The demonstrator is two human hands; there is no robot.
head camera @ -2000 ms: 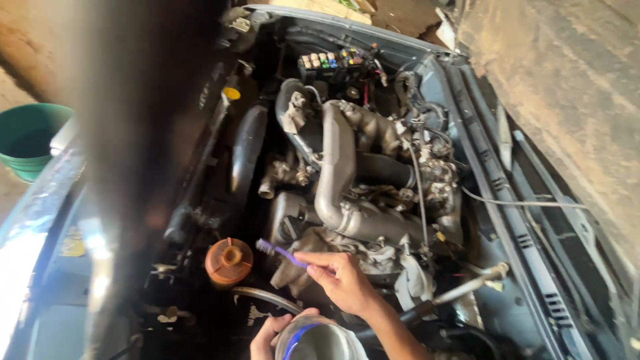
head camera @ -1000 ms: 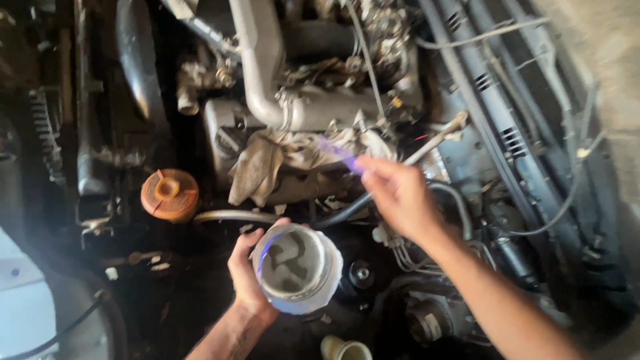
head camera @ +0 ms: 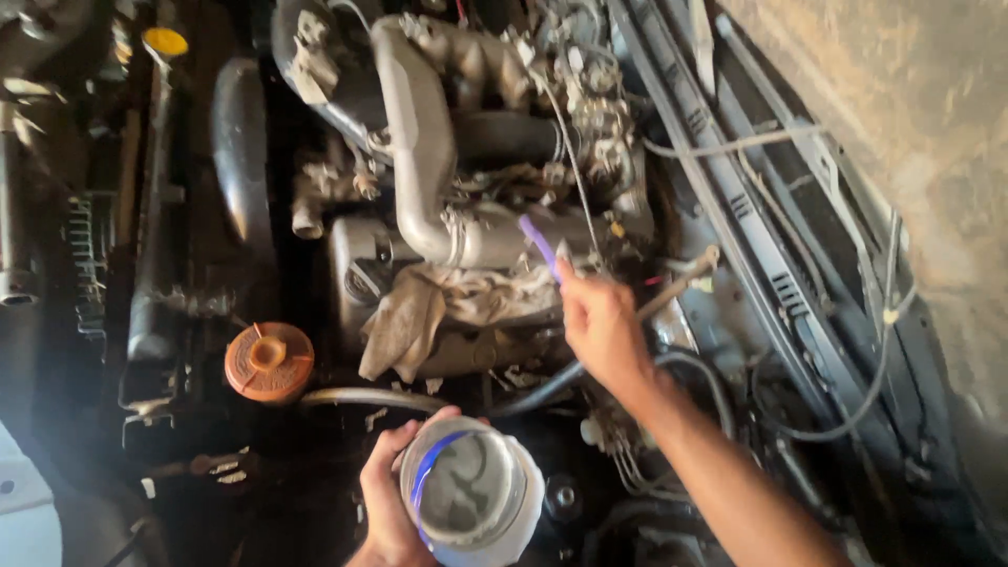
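Observation:
My left hand [head camera: 394, 492] holds a round, open container [head camera: 472, 488] with greyish liquid inside and a blue band along its rim, low in the middle of the view. My right hand [head camera: 602, 327] grips a purple-handled brush [head camera: 541, 246], its far end over the metal intake pipe [head camera: 492, 239] of a car engine. Whether the bristles touch the pipe I cannot tell. A dirty cloth [head camera: 405, 323] lies bunched over the engine just below that pipe, to the left of my right hand.
An orange-brown reservoir cap [head camera: 269, 361] stands left of the cloth. Hoses, including a black one [head camera: 697, 362], run around the engine. The slotted metal body edge [head camera: 740, 209] borders the right side; a yellow cap [head camera: 165, 42] is at upper left.
The brush has moved from near the orange-brown cap, across the cloth, to over the intake pipe. The container stays in my left hand. The view has shifted.

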